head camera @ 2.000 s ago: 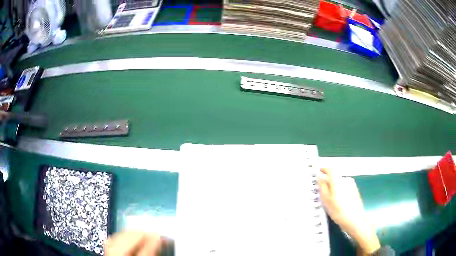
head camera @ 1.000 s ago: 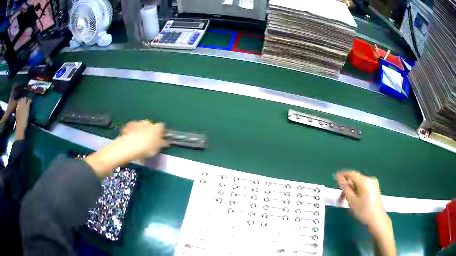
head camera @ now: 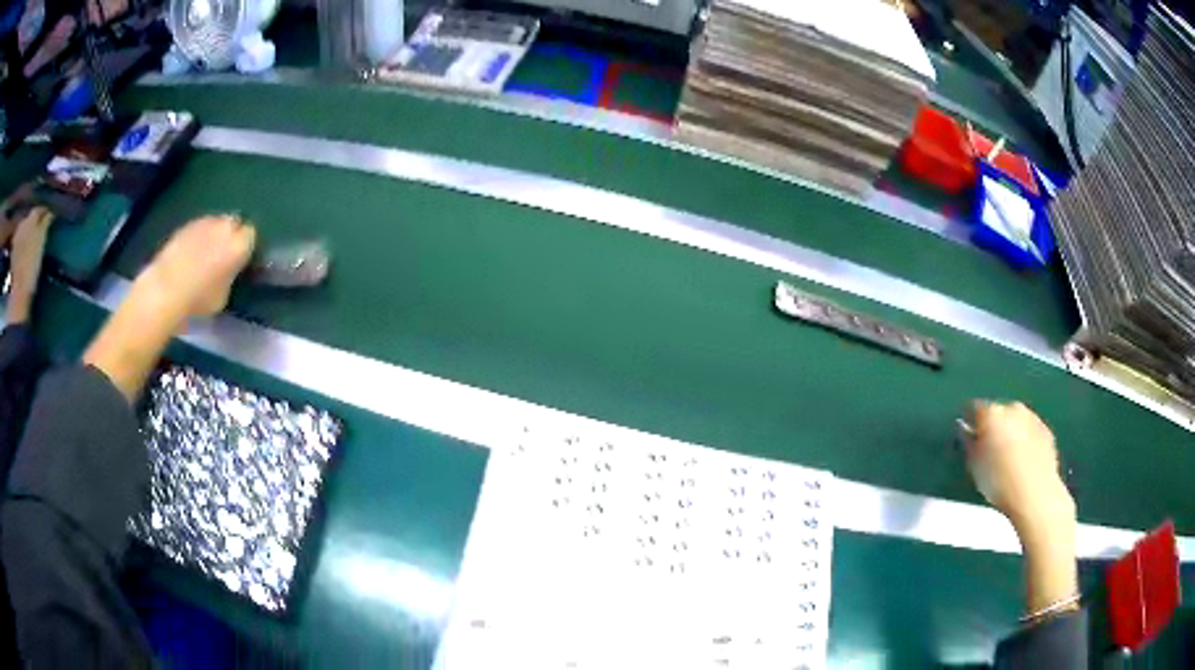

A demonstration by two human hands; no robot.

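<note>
My left hand (head camera: 197, 268) is over the belt at the left, its fingers closed at the left end of a blurred grey strip fixture (head camera: 291, 264). My right hand (head camera: 1016, 458) is over the belt's near edge at the right, fingers curled; a tiny greyish thing shows at the fingertips, too small to name. A white component sheet (head camera: 590, 576) lies on the bench between my hands, with rows of small components and its lower edge cut off. A second strip fixture (head camera: 858, 323) lies on the belt at right of centre.
A black tray of shiny silver pieces (head camera: 236, 484) is below my left forearm. A red bin (head camera: 1143, 589) stands at the right. Another person's hand (head camera: 26, 255) is at the far left. Layered stacks (head camera: 799, 98), a red bin (head camera: 937, 147) and a blue bin (head camera: 1012, 216) stand beyond the belt.
My left hand has moved left and away along the belt with the strip fixture. My right hand has moved right and slightly up, away from the sheet.
</note>
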